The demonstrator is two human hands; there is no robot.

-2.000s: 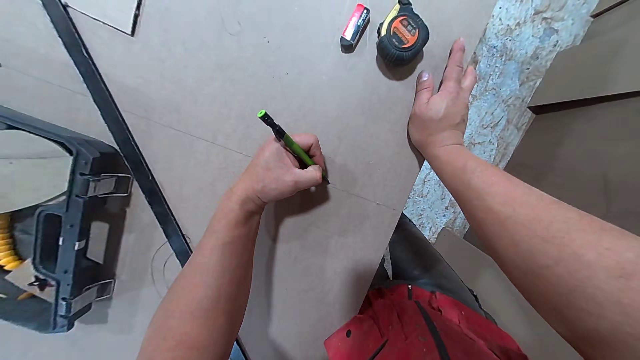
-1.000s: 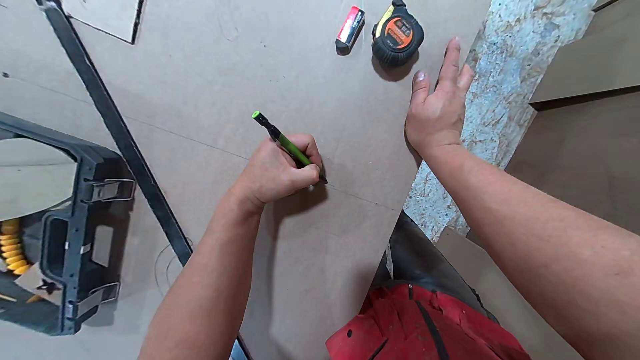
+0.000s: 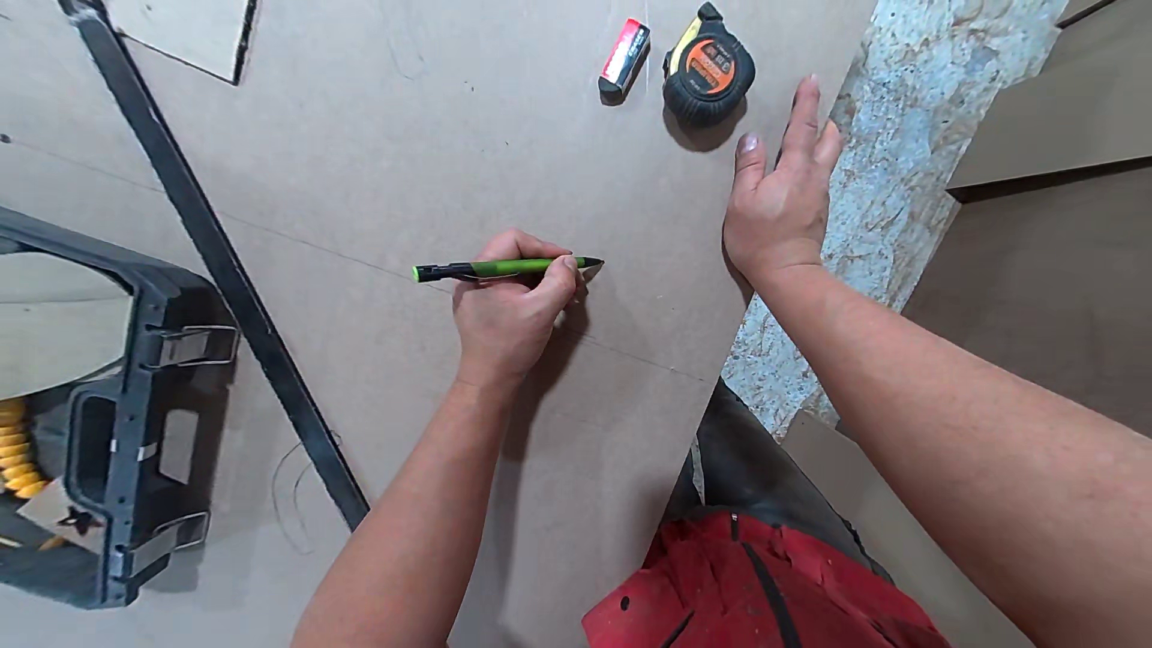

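My left hand [image 3: 513,306] grips a green and black mechanical pencil [image 3: 517,268], which lies almost level across the view with its dark tip to the right, above a thin drawn line [image 3: 315,247]. Whether the tip touches the surface I cannot tell. The line runs slantwise over a large grey-brown board [image 3: 576,432]. My right hand [image 3: 781,193] rests flat at the board's right edge, fingers spread, holding nothing. Just up and left of it lies a black tape measure [image 3: 709,72] with an orange label. Beside the tape is a small red, white and black block [image 3: 624,61], perhaps an eraser.
A long dark metal bar [image 3: 225,261] crosses the board at left. Past it sits a black plastic case [image 3: 135,432] with metal latches and a yellow coiled hose [image 3: 16,450] inside. A pale panel [image 3: 184,31] lies at top left. Mottled chipboard [image 3: 909,144] and brown panels [image 3: 1053,270] are at right.
My left hand has moved its pencil tip off the drawn line, up and to the right, and the pencil has turned from steeply slanted to nearly level. My right hand has stayed at the board's edge.
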